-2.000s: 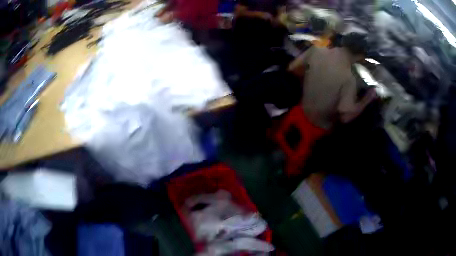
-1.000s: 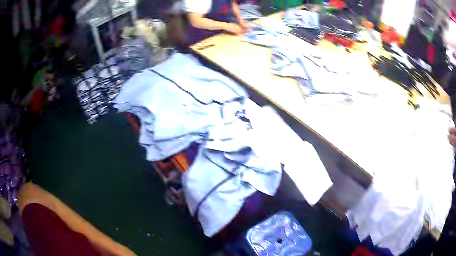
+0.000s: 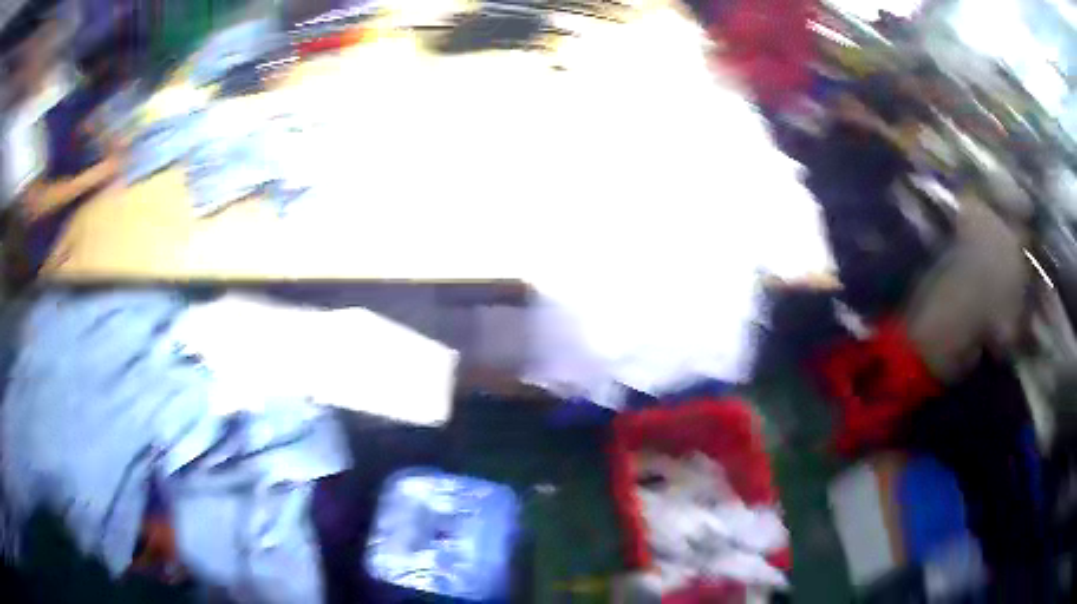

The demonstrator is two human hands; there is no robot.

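Neither of my hands is in view, and the picture is blurred by motion. A large white cloth heap [image 3: 638, 177] lies on the wooden table [image 3: 130, 236] and hangs over its front edge, overexposed. A red plastic basket [image 3: 630, 496] stands on the floor at the lower centre right, with crumpled white cut pieces [image 3: 703, 519] in it. Light blue cloth pieces [image 3: 83, 389] are draped in a pile at the lower left. A flat white piece [image 3: 343, 354] lies beside them, below the table edge.
A blue plastic stool [image 3: 443, 533] stands at the lower centre. A person [image 3: 974, 277] sits by a red stool [image 3: 880, 383] at the right, with a white, brown and blue carton [image 3: 868, 519] below. Another person's arm [image 3: 71, 189] reaches to the table at the far left.
My view has swung right since one second ago. The light blue pile has shifted to the left of the picture, and the red basket and seated person are in view again.
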